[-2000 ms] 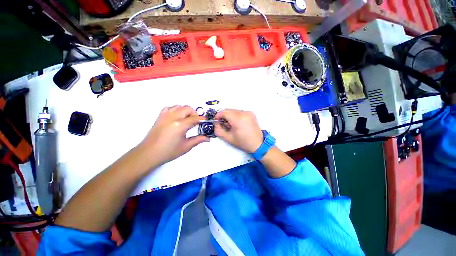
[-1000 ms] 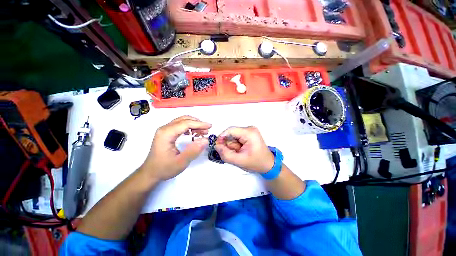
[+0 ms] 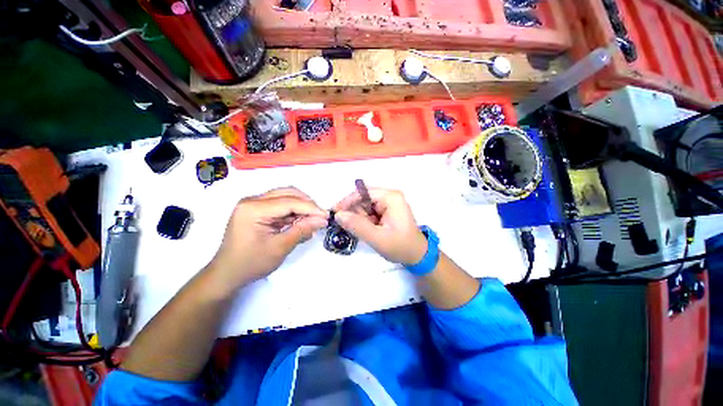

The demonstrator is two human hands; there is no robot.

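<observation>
A small dark watch case with a round dark centre lies on the white sheet, just below my fingertips. My left hand comes from the left, thumb and index fingertips pinched together at a tiny dark piece above the case. My right hand meets it from the right, its fingertips at the same tiny piece. Dark tweezers lie across my right hand, sticking up between its fingers. What exactly the fingertips pinch is too small to tell.
Two black square watch units and an open module lie at left. A grey electric screwdriver lies further left. The red parts tray is behind. A spotted white tin stands right.
Since a second ago my left hand has closed from an open curl and moved right to meet my right fingertips. The tweezers now stick up from my right hand.
</observation>
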